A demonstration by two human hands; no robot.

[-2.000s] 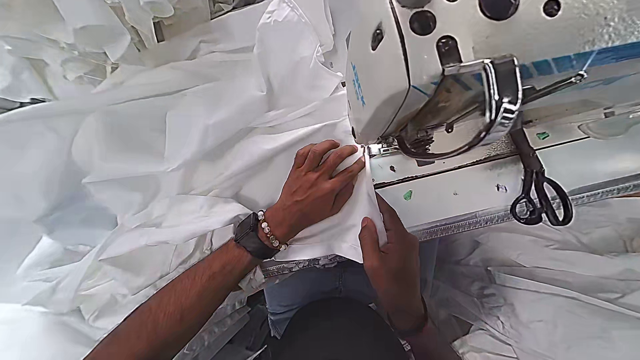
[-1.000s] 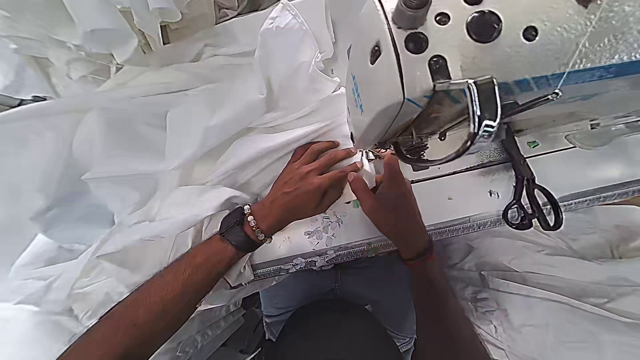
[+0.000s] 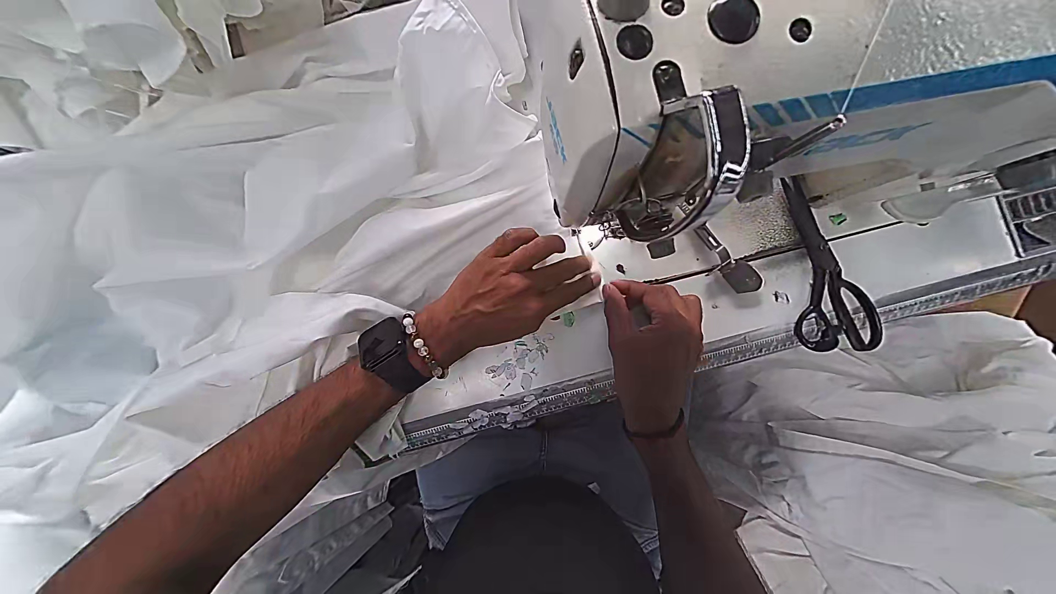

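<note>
White fabric [image 3: 462, 206] spreads from the left up to the needle area of a white sewing machine [image 3: 582, 115]. My left hand [image 3: 516, 289], with a dark watch and a beaded bracelet at the wrist, lies palm down on the fabric, fingers spread beside the presser foot [image 3: 604, 234]. Just right of its fingertips, my right hand [image 3: 656, 330] pinches the fabric's edge between thumb and index finger. The needle itself is too small to make out.
Black-handled scissors [image 3: 827, 285] lie on the machine table [image 3: 462, 379], right of my hands. A measuring tape [image 3: 742, 346] runs along its front edge. More white cloth [image 3: 891, 437] hangs at the lower right. Fabric scraps [image 3: 520, 363] lie near the front.
My right hand has moved back from beside the presser foot toward the table's front. The fabric that covered the table's front two seconds ago no longer lies there.
</note>
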